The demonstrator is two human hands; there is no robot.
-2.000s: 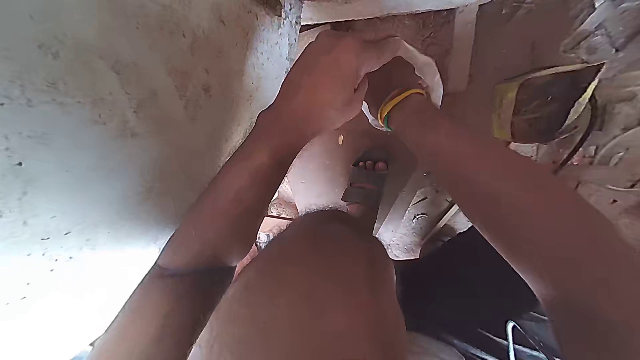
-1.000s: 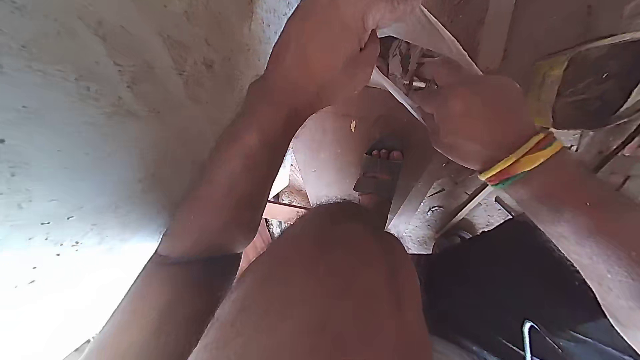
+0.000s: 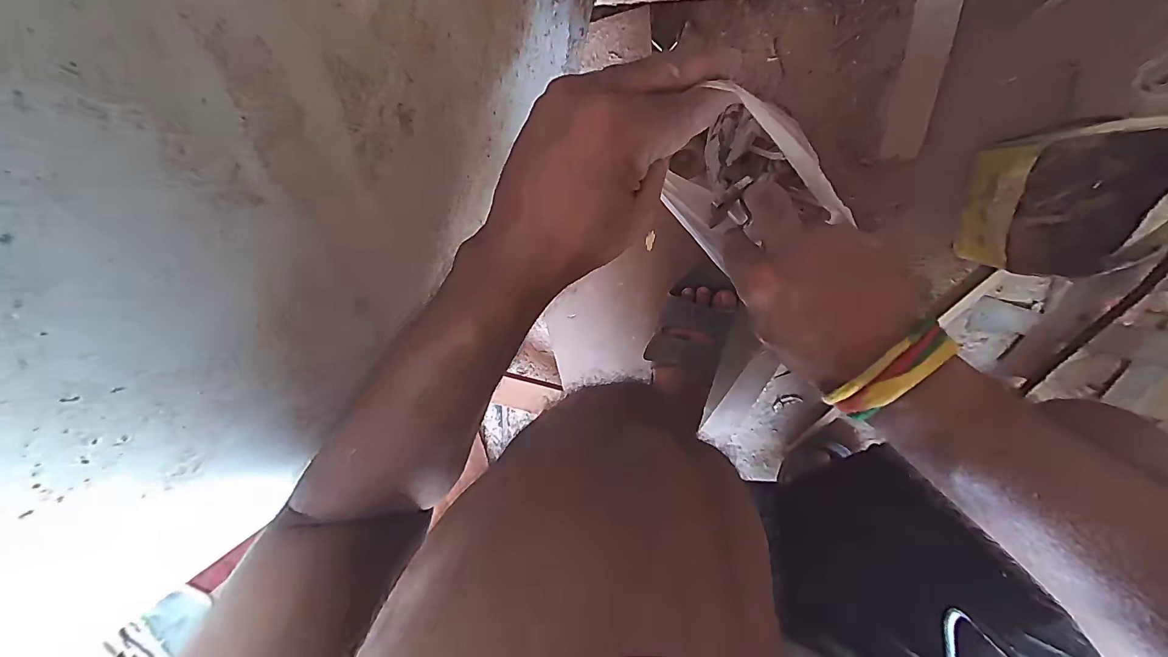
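Observation:
A white plastic bag [image 3: 789, 137] is held with its mouth spread, and small grey metal pieces [image 3: 735, 169] show inside it. My left hand [image 3: 607, 164] grips the bag's rim on the left side. At the bag's right side is my right hand [image 3: 812, 283], wearing a yellow, red and green wristband; its fingers reach into the mouth and touch the metal pieces. Whether those fingers are closed on a piece is not plain.
A pale, stained wall [image 3: 228, 228] rises close on the left. Below the hands are my bare knee [image 3: 602, 511] and a sandalled foot [image 3: 689, 324]. At the right lies a dark container with a yellow edge [image 3: 995, 201], near bricks [image 3: 1086, 365].
My right hand, earlier deep in the bag, has drawn back so that more of it shows. The metal pieces are now plainer to see. My left hand still holds the bag.

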